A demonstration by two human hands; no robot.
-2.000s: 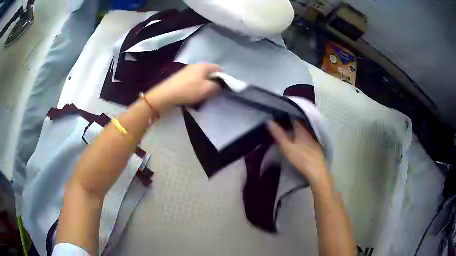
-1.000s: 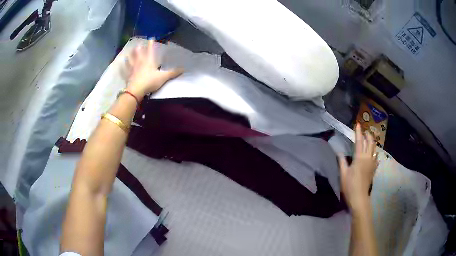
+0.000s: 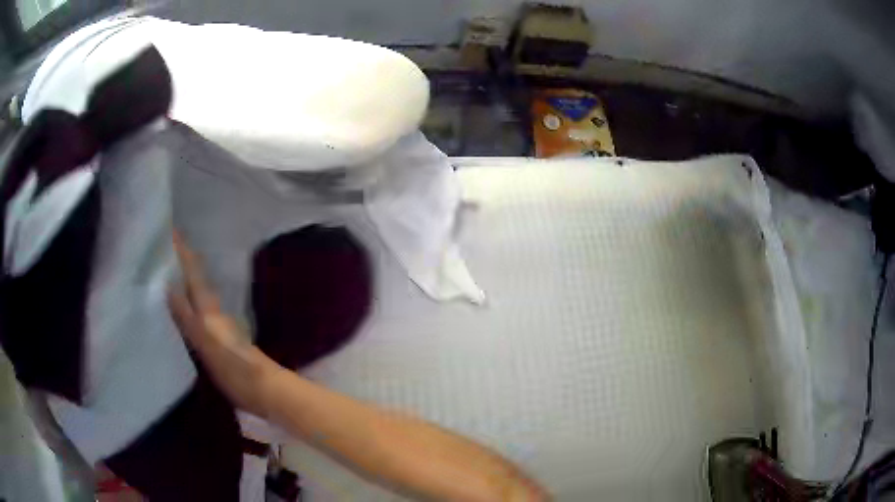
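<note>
A bundle of cloth, a pale blue-white garment panel [image 3: 142,284] with dark maroon pieces, is raised at the left of the padded table. My right hand [image 3: 211,328] reaches in from the lower right and touches the panel's right side. Its fingers are blurred and partly hidden at the cloth, so the hold is unclear. A rounded maroon fabric piece [image 3: 312,289] lies just right of the hand. My left hand is not in view.
A white padded sleeve board [image 3: 294,93] crosses the upper left, with white cloth [image 3: 427,221] hanging from its end. What looks like the steam iron [image 3: 736,471] is at the lower right. Boxes and an orange packet [image 3: 572,125] are behind the padded table [image 3: 589,343].
The view has turned right. The maroon and pale cloth, spread across the table before, is now bunched and raised at the left. My right hand has moved left to it; my left hand has left the view.
</note>
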